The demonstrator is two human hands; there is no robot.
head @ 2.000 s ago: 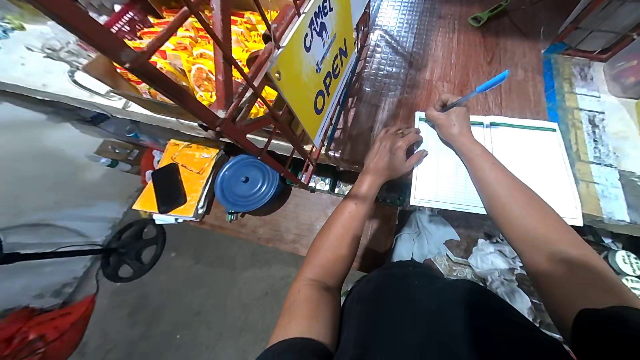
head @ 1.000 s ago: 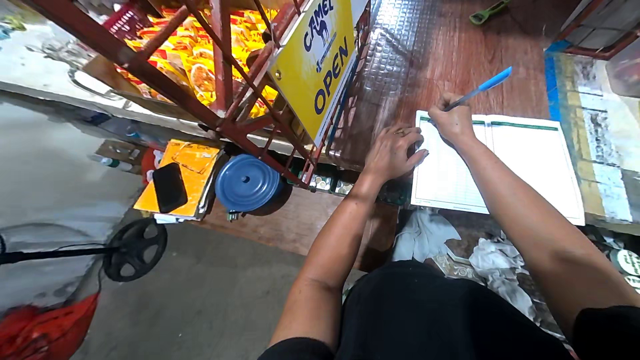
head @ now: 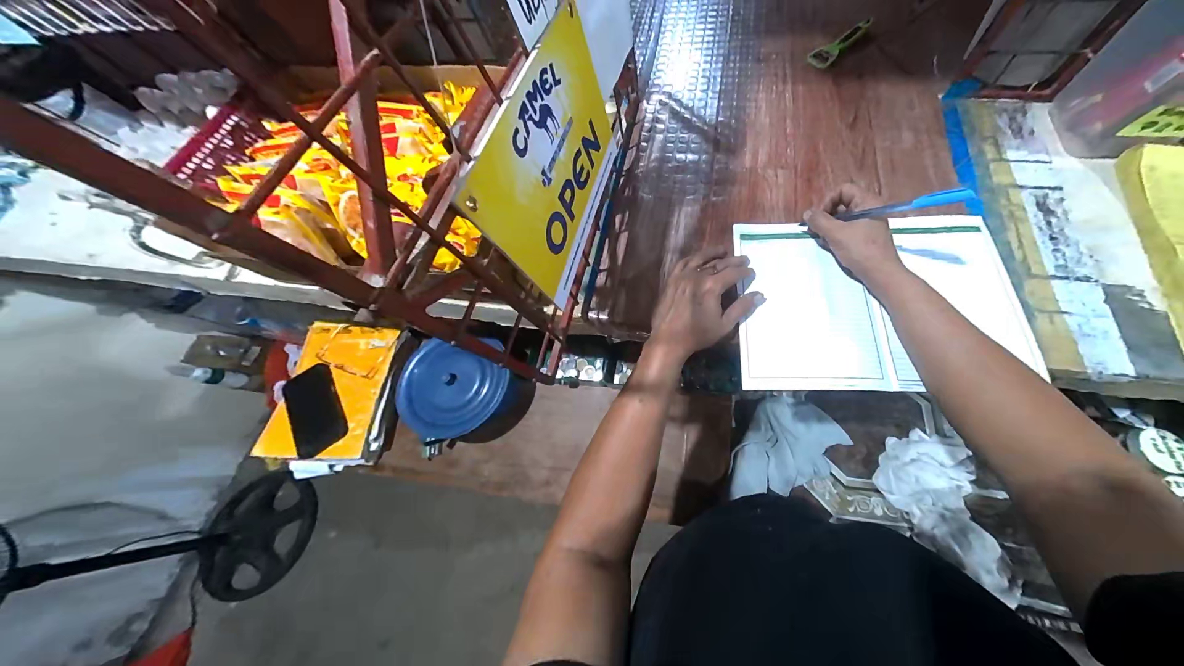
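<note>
My right hand (head: pixel 856 231) grips a blue pen (head: pixel 911 204), its tip near the top of the left page of an open ruled notebook (head: pixel 814 324). The pen's blue cap end points to the right over the other page. My left hand (head: pixel 700 301) rests on the wooden counter (head: pixel 786 120) at the notebook's left edge, fingers apart, holding nothing; its thumb reaches to the page. My right forearm hides part of the right page.
A red metal grille (head: pixel 370 157) with a yellow sign (head: pixel 546 148) stands left of my hands. Below it are a lidded blue pot (head: pixel 450 384) and a phone (head: pixel 314 410) on a yellow envelope (head: pixel 356 356). Crumpled white plastic (head: pixel 925 472) lies under the counter's edge.
</note>
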